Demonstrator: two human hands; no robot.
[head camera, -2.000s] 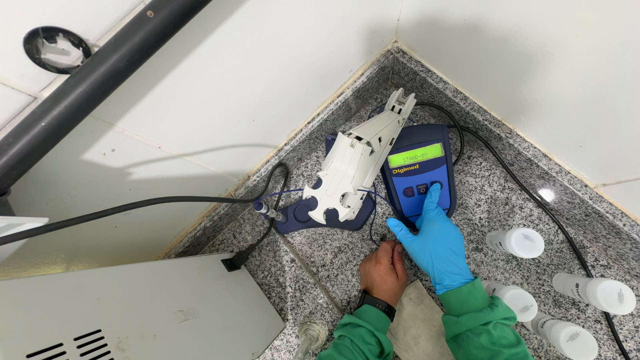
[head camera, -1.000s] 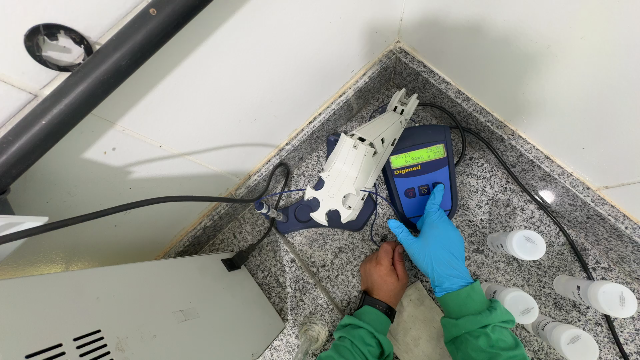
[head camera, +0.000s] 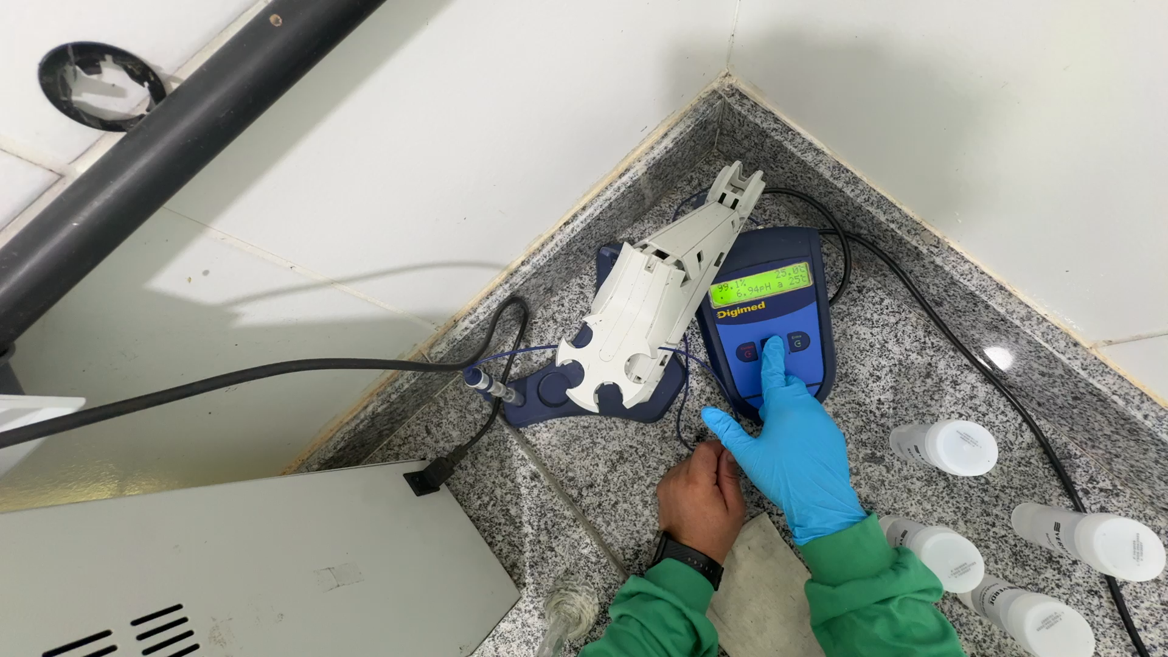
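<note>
My right hand (head camera: 794, 443), in a blue glove, has its index fingertip on the middle key of a blue Digimed pH meter (head camera: 780, 315). The meter's green display is lit and shows 6.94 pH and 25.0 °C. Just left of it, my left hand (head camera: 701, 497), bare with a black wristband, rests curled on the granite below a thin blue cable (head camera: 684, 401). Whether it holds anything is hidden. A pale grey plastic electrode holder arm (head camera: 639, 319) stands on a dark blue base (head camera: 552, 388), with an electrode (head camera: 493, 385) at the base's left end.
Several white-capped plastic bottles (head camera: 963, 447) stand at the right. A grey metal-cased device (head camera: 255, 557) fills the lower left. Black power cables (head camera: 985, 365) run along both sides. A grey cloth (head camera: 762, 584) lies between my forearms, a glass vessel (head camera: 570, 611) near the bottom. Tiled walls meet behind.
The display has changed from a short line of text to readings. My gloved index finger has shifted left from the right-hand key to the middle key. My left hand has stayed about where it was.
</note>
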